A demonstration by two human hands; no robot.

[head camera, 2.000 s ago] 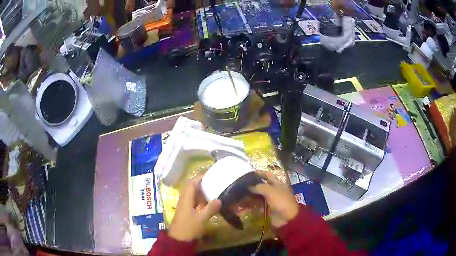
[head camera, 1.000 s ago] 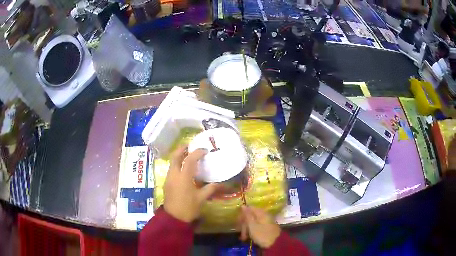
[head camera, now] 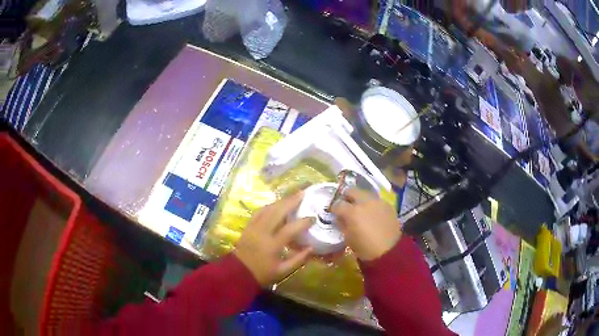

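Observation:
A round white plastic housing (head camera: 319, 236) rests over the yellow pad (head camera: 238, 211), its open side up. My left hand (head camera: 272, 239) holds it by its left side, thumb at the rim. My right hand (head camera: 364, 220) pinches a small greyish shiny part (head camera: 343, 187) over the housing's centre. Whether that part touches the housing is hidden by my fingers. A long white bracket housing (head camera: 328, 141) lies on the back of the pad, just behind the round housing.
A round tin with white contents (head camera: 389, 118) stands behind the bracket, a thin rod in it. Silver screw feeders (head camera: 463, 262) stand at right. Black parts lie behind the tin. A red crate (head camera: 69, 220) is at lower left. Clear bags (head camera: 263, 26) lie at the back.
The view has turned and tilted. The round housing now shows its open side. My right hand has left the wires in front and moved over the housing with the small part.

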